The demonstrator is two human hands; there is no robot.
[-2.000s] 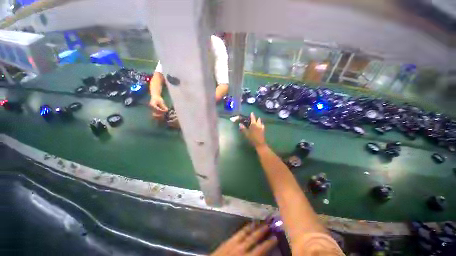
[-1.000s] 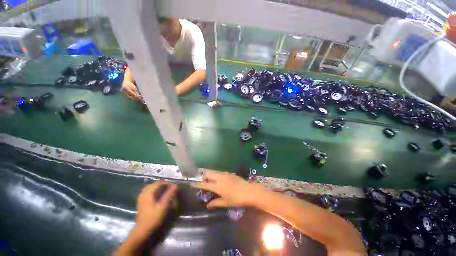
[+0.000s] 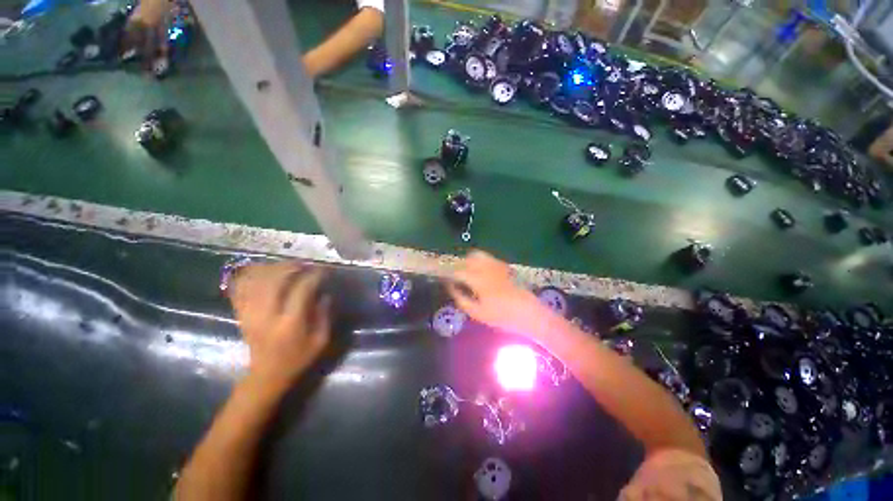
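My left hand [image 3: 279, 318] is over the dark near surface, fingers spread and pointing away; part of a purplish round unit [image 3: 233, 273] shows at its left fingertips, and I cannot tell if it is held. My right hand [image 3: 490, 289] is at the belt edge rail, fingers bent; what is under them is hidden. An LED module [image 3: 395, 290] glowing purple lies between the hands. A grey hub-like disc [image 3: 448, 320] lies below my right hand. A brightly lit pink module [image 3: 516, 367] lies below my right forearm. Open units with wires [image 3: 438, 404] and another grey disc [image 3: 493, 478] lie nearer.
The green belt [image 3: 245, 196] carries scattered units beyond the pale rail [image 3: 147, 230]. A slanted metal post [image 3: 284, 127] stands at the rail. Heaps of black parts lie at the right [image 3: 783, 391] and across the belt [image 3: 676, 98]. Another person's forearm [image 3: 343, 41] reaches in at the top.
The view has tilted down, showing more of the near surface. My left hand has opened out and lies further left; my right hand has moved right, away from the post. The lit module now glows pink.
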